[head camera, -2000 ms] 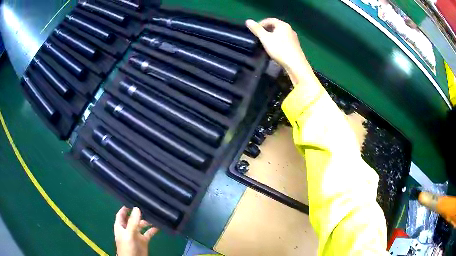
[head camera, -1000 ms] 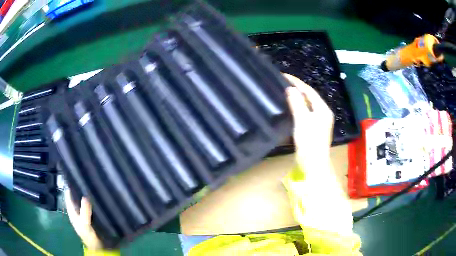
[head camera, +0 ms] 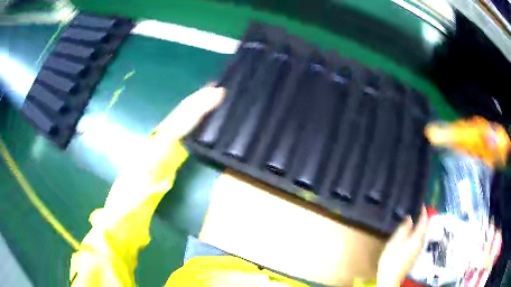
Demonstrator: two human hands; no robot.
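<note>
A black blister tray [head camera: 249, 165] with several glossy black handle tubes [head camera: 314, 134] in its parallel slots lies across the middle, blurred and tilted in view. My left hand [head camera: 199, 109] holds its left edge. My right hand [head camera: 404, 244] is at its lower right corner, with fingers against the edge. The blister tray hides the parts tray. I cannot tell whether it is lifted or resting on something.
Cardboard mat [head camera: 286, 227] nearest me. Another black blister tray [head camera: 70, 73] at the far left on the green surface. The blurred orange screwdriver [head camera: 473, 137], clear plastic bag [head camera: 468, 182], white-topped screw feeder [head camera: 440, 252] and red-and-white striped packet [head camera: 484, 260] are at the right.
The held tray has moved right and turned, now covering the parts tray. My left hand has moved to its upper left edge, my right hand to its lower right corner. The view has also shifted.
</note>
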